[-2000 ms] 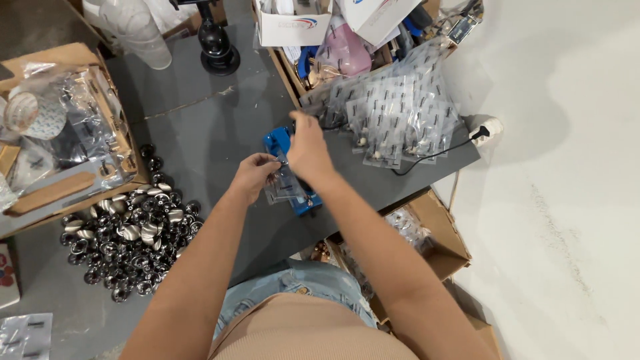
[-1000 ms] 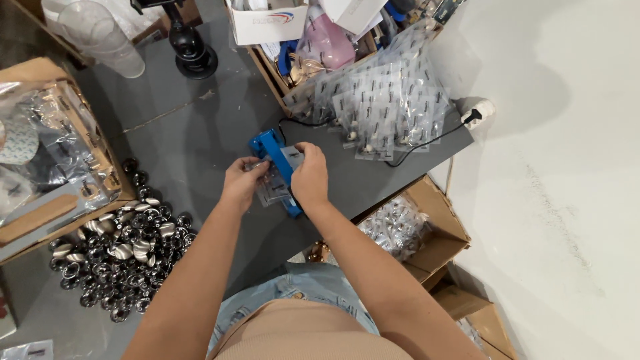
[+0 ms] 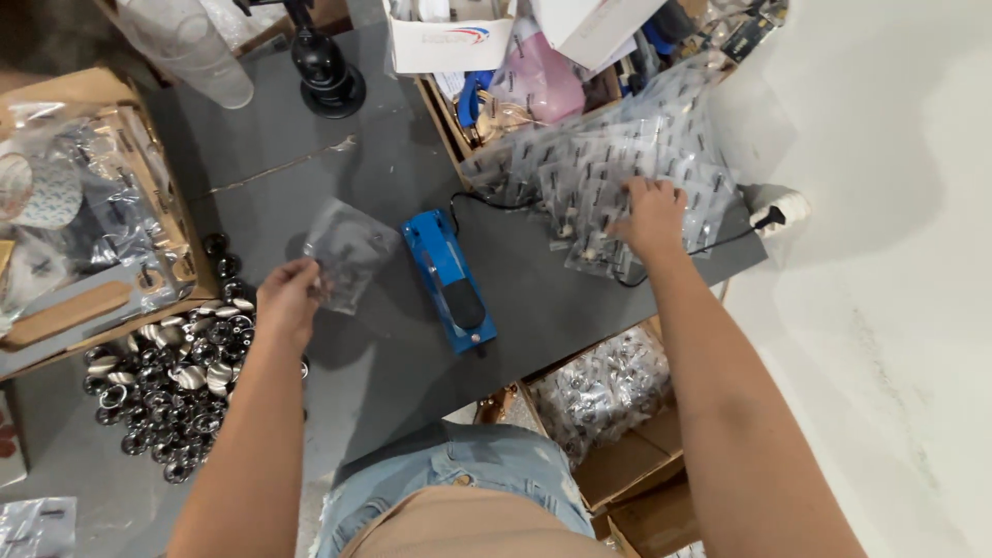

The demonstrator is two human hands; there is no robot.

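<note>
My left hand [image 3: 288, 298] grips a clear plastic bag [image 3: 350, 252] by its lower left edge, over the grey table. Right of that bag lies a blue hand-operated bag sealer [image 3: 449, 280] with a dark pad on its lever. My right hand [image 3: 655, 221] rests with spread fingers on a heap of clear bags holding small parts [image 3: 620, 155]; whether it has hold of one cannot be told. Shiny metal knobs or caps [image 3: 167, 372] are piled near my left forearm.
A cardboard box of packaging [image 3: 174, 225] stands at the left, a black suction-base stand [image 3: 329, 81] at the back. Another box [image 3: 442, 116] holds a pink bag and tools. A black cable [image 3: 496, 203] runs from the sealer. Below the table edge is a box of bagged parts [image 3: 612, 380].
My hands, together at the sealer a second ago, have moved apart: the left one leftward with a bag, the right one to the heap of bags. The sealer is now uncovered.
</note>
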